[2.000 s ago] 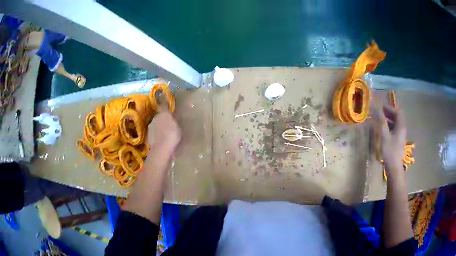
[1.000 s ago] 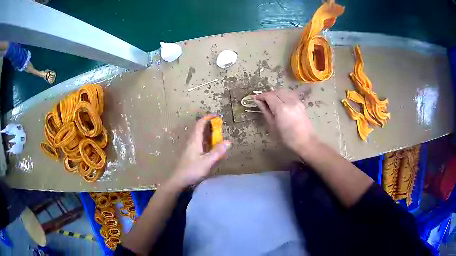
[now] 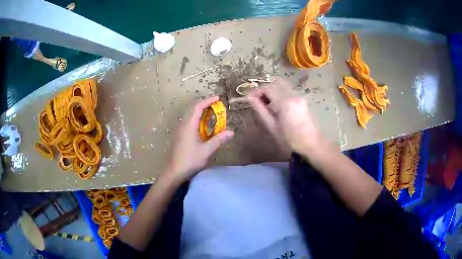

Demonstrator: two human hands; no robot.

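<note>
My left hand holds an orange oval ring upright between thumb and fingers, with its opening partly showing. My right hand is blurred, over the stained patch at the bench centre. Its thumb and fingertips are close together beside a pale oval item. A thin pale stick seems to lie at the fingertips, but blur hides whether they grip it. An oval ring pile lies at the left. A nested oval bundle stands at the far right of centre.
A loose strap pile lies on the right of the bench. A small white bottle and white pot stand near the far edge. Blue crates with orange pieces are below the near edge. A person's foot shows upper left.
My left hand came from the ring pile to the centre with an orange ring, now turned to show its opening. My right hand came from the loose straps to the stained patch. The view shifted.
</note>
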